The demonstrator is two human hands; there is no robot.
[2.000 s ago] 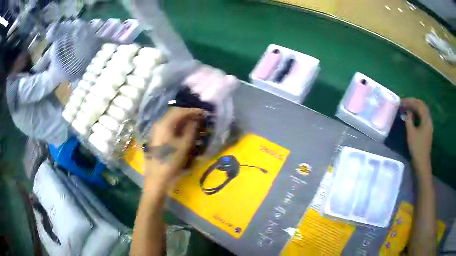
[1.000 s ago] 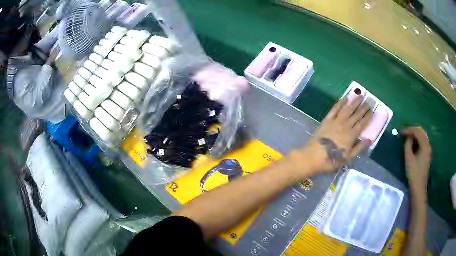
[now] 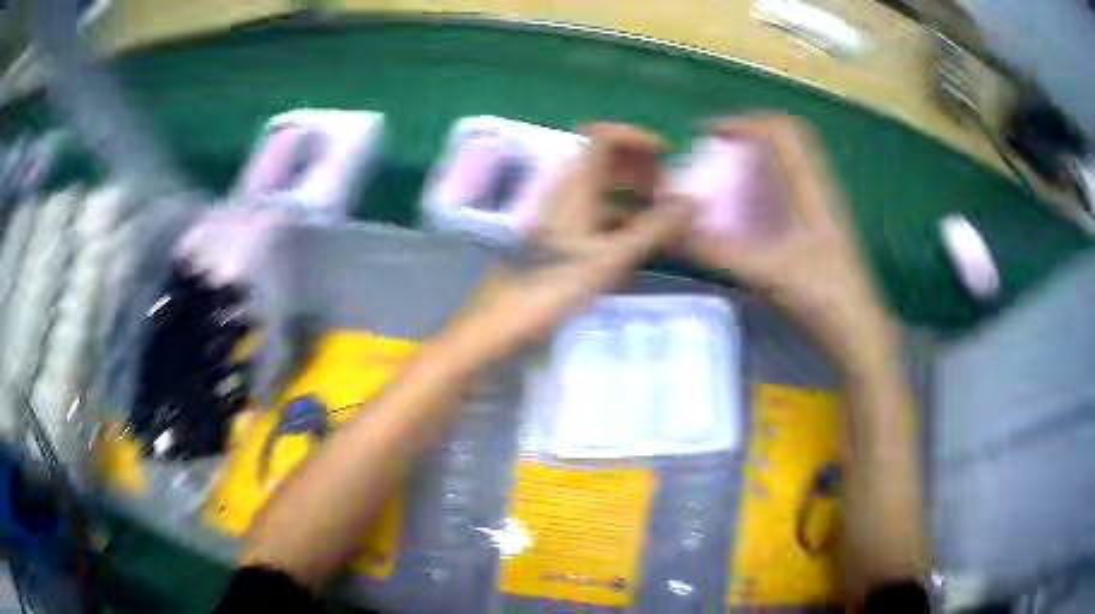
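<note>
The frame is blurred. My right hand [image 3: 787, 210] holds a pale pink oblong piece [image 3: 730, 190] above the green belt. My left hand [image 3: 618, 198] is just left of it, with curled fingers; whether it grips anything is unclear. An empty white insert tray [image 3: 646, 378] lies on the grey-and-yellow printed sheet [image 3: 576, 528], below both hands. A filled white tray [image 3: 442, 204] with pink and dark contents stands on the belt's near side, its right part close to my left hand. Another filled tray [image 3: 348, 174] stands further left.
A clear bag of black cables [image 3: 186, 360] lies at left, with pink pieces [image 3: 228, 244] at its top. Blurred white pieces in rows [image 3: 60, 312] are at far left. A pinkish-white oblong piece [image 3: 970, 256] lies on the belt at right. Grey-white blocks [image 3: 1021, 444] stand at right.
The view has swung right. My left hand has left the filled tray's inside and is beside my right hand, which has risen and now holds a pink piece.
</note>
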